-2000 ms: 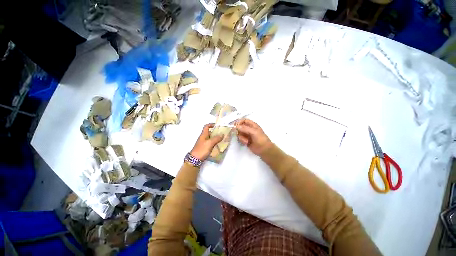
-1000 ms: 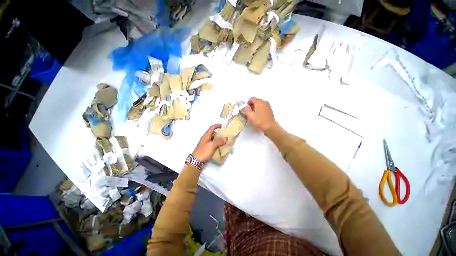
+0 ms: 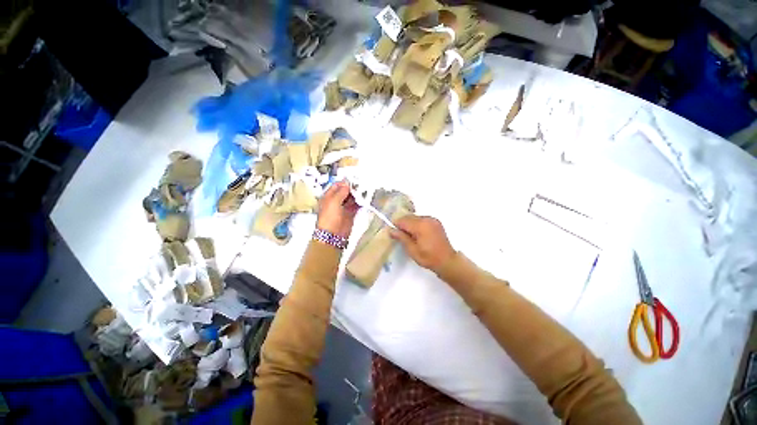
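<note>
A bundle of khaki cut pieces [image 3: 373, 249] lies on the white cloth in front of me, slanting between my hands. A narrow white fabric tie strip [image 3: 378, 214] is stretched over its upper part. My left hand [image 3: 336, 209], with a beaded bracelet or watch on the wrist, holds the strip's left end, next to the heaped bundles. My right hand [image 3: 423, 241] pinches the strip's other end at the bundle's right side. The fingertips are small and partly blurred.
Tied khaki bundles [image 3: 290, 170] lie at the left, with more bundles [image 3: 423, 75] at the back. Blue mesh-like material [image 3: 249, 108] lies among them. Scissors [image 3: 643, 286] with red and orange-yellow loops lie at right. A pale narrow rectangle [image 3: 568, 220] and crumpled white cloth [image 3: 714, 241] are also on the table.
My left hand has moved from the bundle's lower side up and left to the strip. My right hand has moved lower. The strip is now pulled out straight between them.
</note>
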